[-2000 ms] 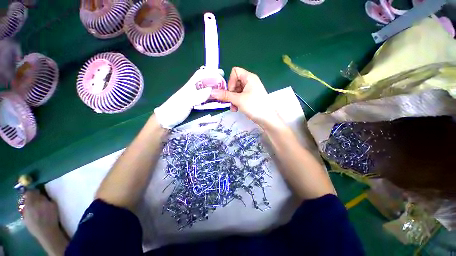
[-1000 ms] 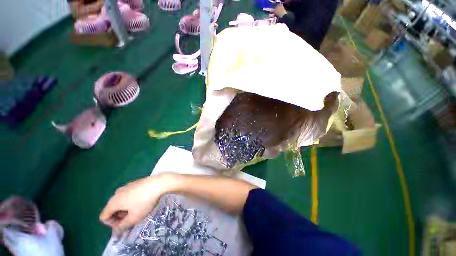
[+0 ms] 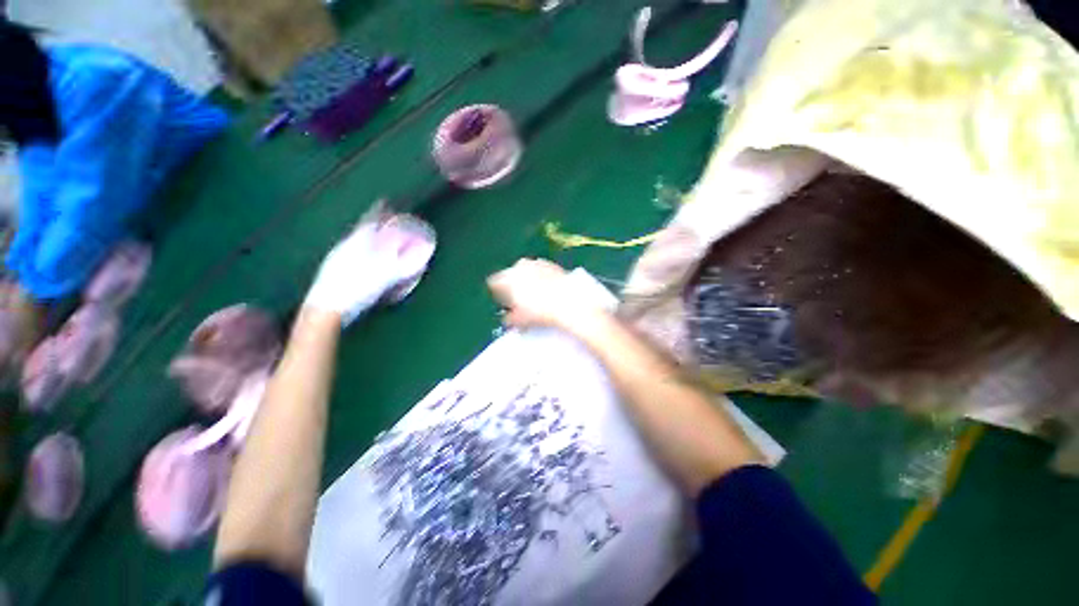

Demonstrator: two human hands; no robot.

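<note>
My left hand [image 3: 353, 275], in a white glove, is closed around a pink clip base [image 3: 408, 251] on the green table; the image is blurred there. My bare right hand [image 3: 538, 294] is over the upper edge of the white sheet [image 3: 343, 539], fingers curled. Whether it holds a spring cannot be told. A tangled heap of thin metal springs [image 3: 473, 497] lies on the sheet below and between my forearms.
Round pink fan heads [image 3: 477, 148] stand ahead and at the left. An open woven sack [image 3: 935, 107] with springs inside is at the right, its yellow tie [image 3: 603, 240] trailing. A person in a blue sleeve [image 3: 101, 154] is at the upper left.
The view has swung back left from the sack. My left hand has reached forward and taken hold of the clip base that lay on the table. My right hand has moved to the sheet's upper edge.
</note>
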